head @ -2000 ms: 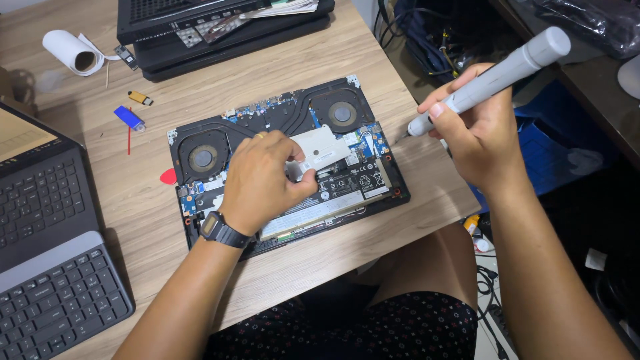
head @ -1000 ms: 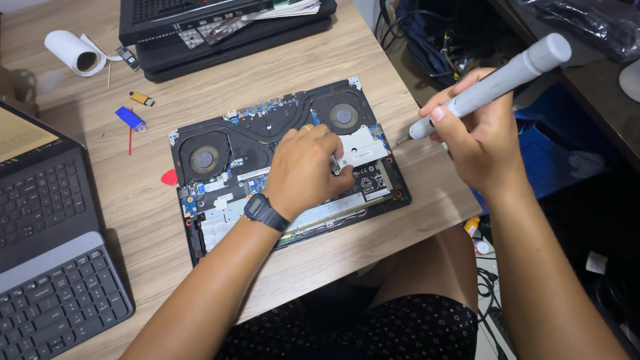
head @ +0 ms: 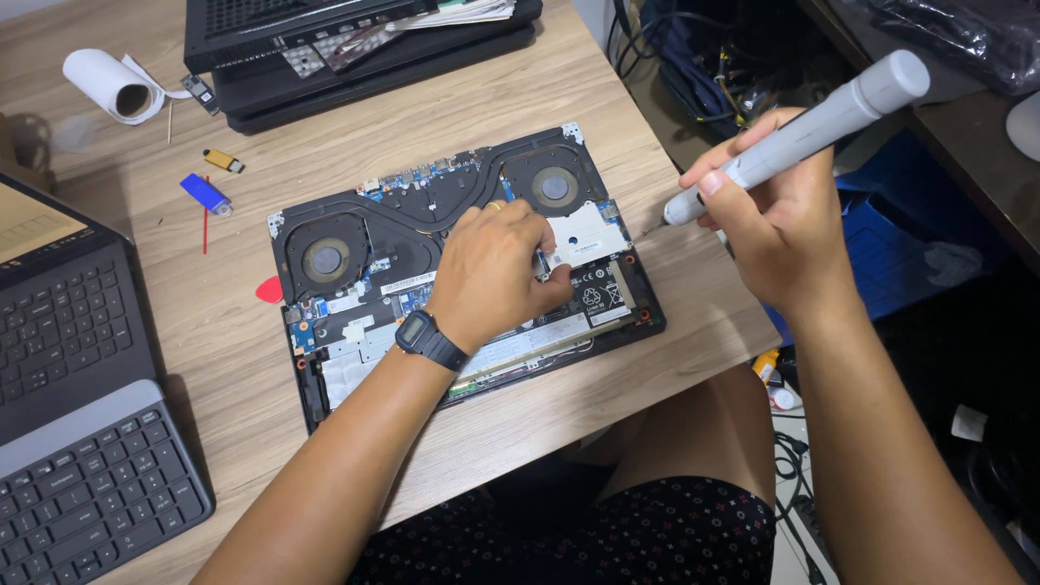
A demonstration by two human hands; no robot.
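Observation:
An opened laptop chassis (head: 390, 236) lies on the wooden table, its two cooling fans, boards and battery (head: 601, 296) exposed. My left hand (head: 500, 268), with a watch at the wrist, is over the middle of it; thumb and forefinger are curled near the edge of a metal cover plate (head: 581, 231), and whether they pinch a small part cannot be told. My right hand (head: 764, 203) holds a grey electric screwdriver (head: 812, 134) at a slant, its bit just right of the chassis, over the table edge area.
A second laptop (head: 73, 325) and a keyboard (head: 106, 487) stand at the left. Behind are a paper roll (head: 114, 85), a blue USB stick (head: 205, 195), a yellow USB stick (head: 223, 160) and stacked black devices (head: 366, 73). A red pick (head: 269, 290) lies beside the chassis.
Two seconds ago my left hand held a metal plate tilted over the chassis; the plate now lies flat at the right fan. My left hand has moved right. The screwdriver stays about where it was.

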